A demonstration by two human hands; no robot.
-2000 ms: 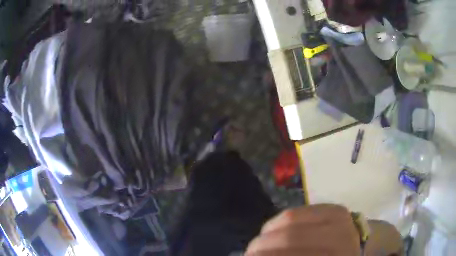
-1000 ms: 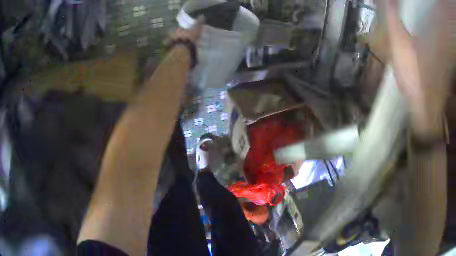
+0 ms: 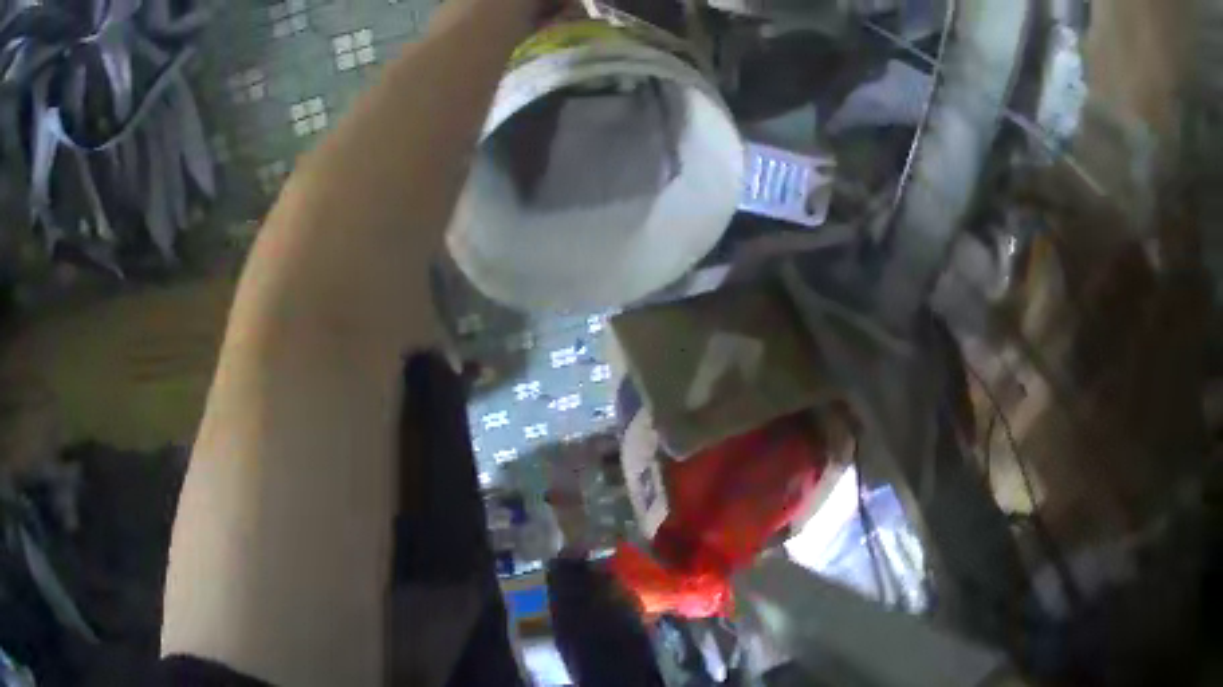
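A white round tub (image 3: 590, 269) shows at the top centre, its open mouth facing me. Grey pieces (image 3: 610, 154), perhaps cloth, lie inside it. My left forearm reaches up from the bottom left to the tub's far side. My left hand (image 3: 539, 11) is almost wholly cut off by the top edge beside the tub's yellow-green part, so its grip is hidden. My right hand is not visible; a blurred brownish shape fills the upper right, and I cannot tell what it is.
An open brown carton (image 3: 731, 369) with a red plastic bag (image 3: 751, 490) stands below the tub. Dark strips (image 3: 121, 128) hang at the upper left. A tan board (image 3: 128, 356) lies at left. Patterned floor (image 3: 537, 396) and my dark-clothed legs show. A pale bar (image 3: 959, 148) stands at right.
The view has swung from the table to the floor. Since one second ago, the tub appears larger, with its mouth turned towards me. My left hand has moved up to the frame edge.
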